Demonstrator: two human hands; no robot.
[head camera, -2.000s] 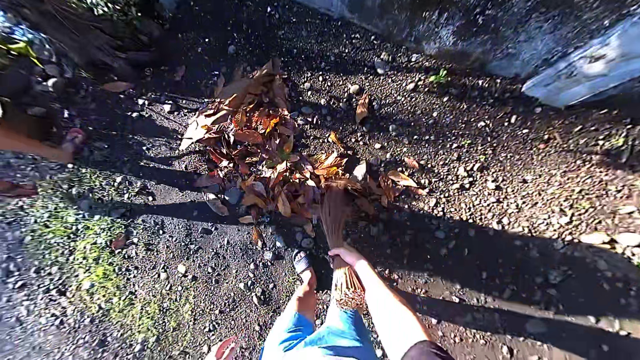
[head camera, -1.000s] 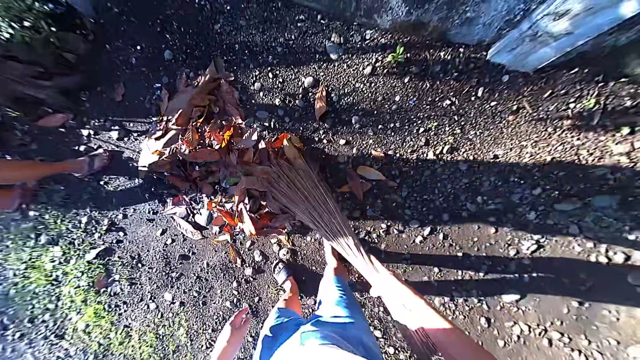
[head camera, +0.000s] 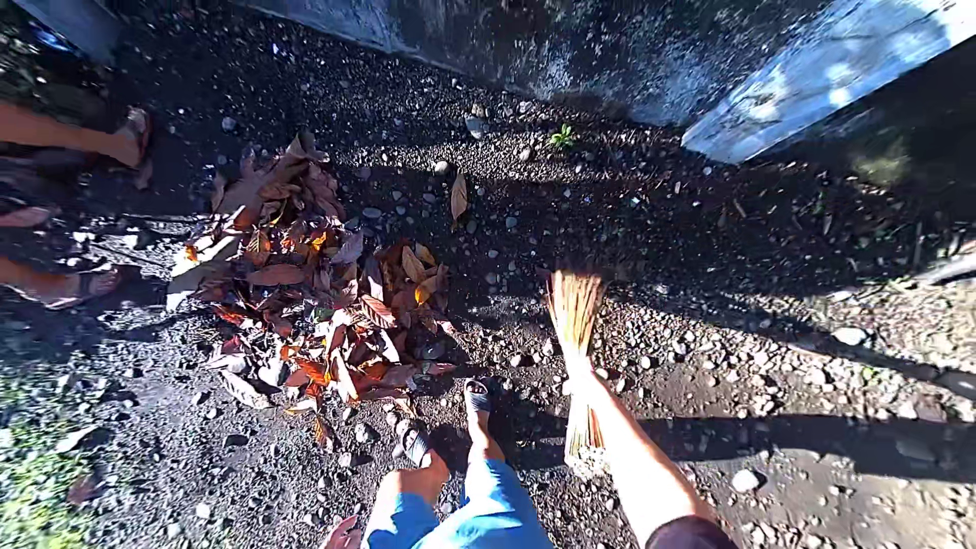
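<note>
My right hand (head camera: 582, 383) is closed around the middle of a stick broom (head camera: 573, 309), a bundle of thin ribs whose fanned end points up the view over gravelly soil. To the left of the broom lies a heap of dry brown and orange leaves (head camera: 313, 305), apart from it. A small part of what looks like my left hand (head camera: 345, 534) shows at the bottom edge, beside my blue shorts; its fingers are too cut off to read. My sandaled feet stand just below the leaf heap.
Another person's feet and lower legs (head camera: 76, 137) are at the left edge. A weathered concrete wall (head camera: 488, 46) runs along the top, with a pale slab (head camera: 808, 84) at upper right. A single leaf (head camera: 458, 197), a small green plant (head camera: 562, 137) and scattered stones lie on the ground.
The broom has moved right, off the leaf heap, with my right hand still around it. The heap's right edge has a changed shape. The other person's feet show more at the left.
</note>
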